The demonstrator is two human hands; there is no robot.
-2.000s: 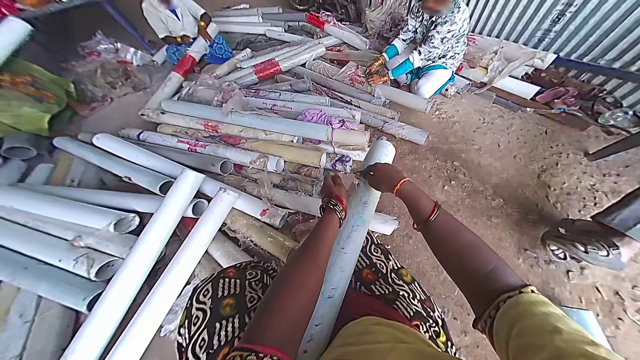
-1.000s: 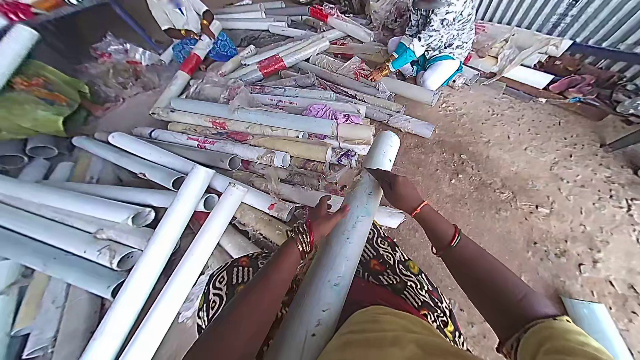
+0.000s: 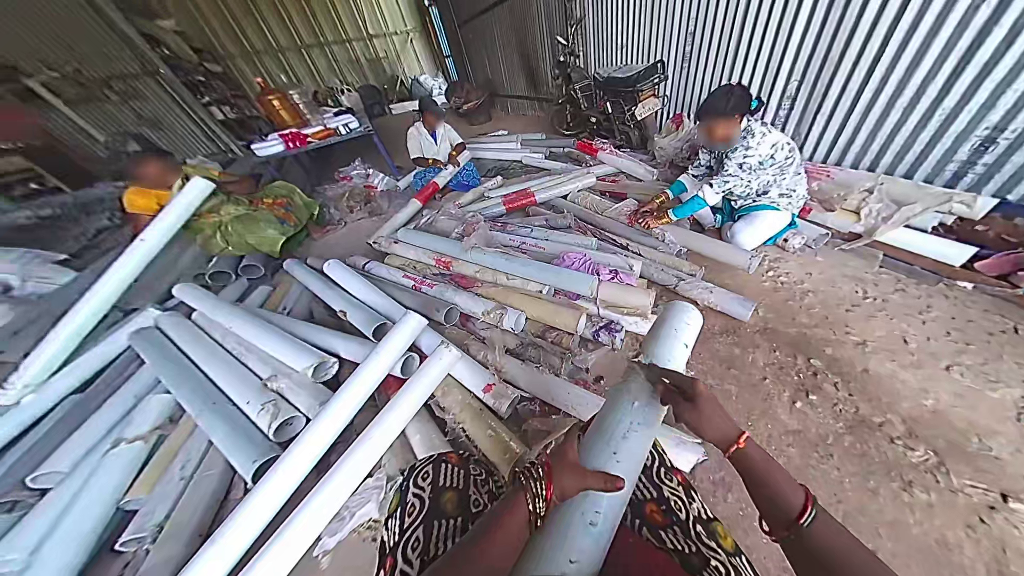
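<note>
A pale grey pipe or tube (image 3: 612, 464) stands tilted across my lap, its far end pointing up and away. My left hand (image 3: 578, 474) grips it from the left side, thumb across its surface. Nearer its upper end, my right hand (image 3: 688, 400) lies against the right side, fingers reaching over at a band of thin, ragged wrapping or film; whether they pinch it cannot be told. Patterned cloth covers my lap on both sides of the tube. Two slim white tubes (image 3: 320, 432) lean close by on my left.
Many grey tubes (image 3: 212, 400) lie heaped at left, with wrapped ones (image 3: 480, 264) ahead. A person (image 3: 744, 176) crouches at right, another (image 3: 436, 148) sits farther back, a third (image 3: 152, 192) is at far left. A table (image 3: 308, 140), a motorcycle (image 3: 624, 92) and corrugated metal walls (image 3: 800, 72) stand behind.
My left hand has moved down the tube, away from my right hand; two seconds ago they were close together near its upper end. The view has tilted up.
</note>
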